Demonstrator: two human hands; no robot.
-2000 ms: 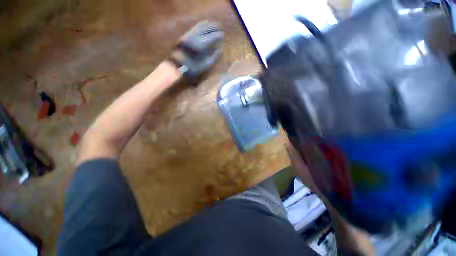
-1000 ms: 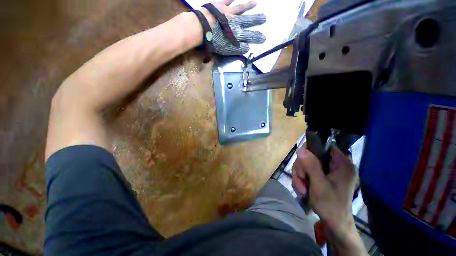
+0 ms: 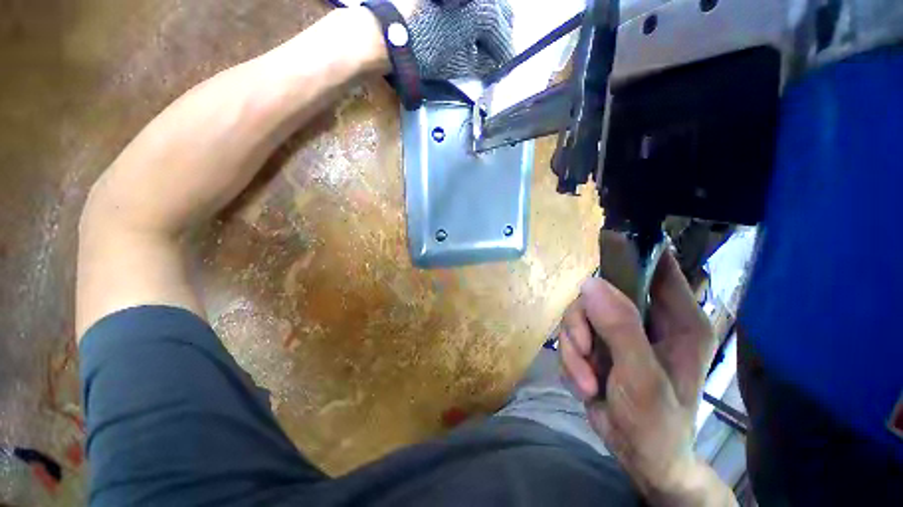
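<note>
The cloth cutting machine (image 3: 683, 139) fills the right side, with its blue motor housing cut off by the frame's edge. My bare right hand (image 3: 639, 366) is closed around its dark handle. The grey base plate (image 3: 470, 198) lies on the table, its far end at the edge of the lay. The metal standard (image 3: 525, 121) rises from it. My left hand (image 3: 460, 40), in the grey mesh glove with dark straps, lies at the top edge by the white marker paper (image 3: 530, 74). Its fingers are partly cut off, and whether it grips the paper or lay is not visible.
The worn brown table (image 3: 327, 327) spreads across the middle and left. A small dark scrap (image 3: 38, 460) with red bits lies at the lower left. Blurred white and dark items show below the table edge at the right.
My left hand came to rest on the white paper and now sits higher, at the frame's top. The base plate came fully into view, turned upright. The blue housing shifted right.
</note>
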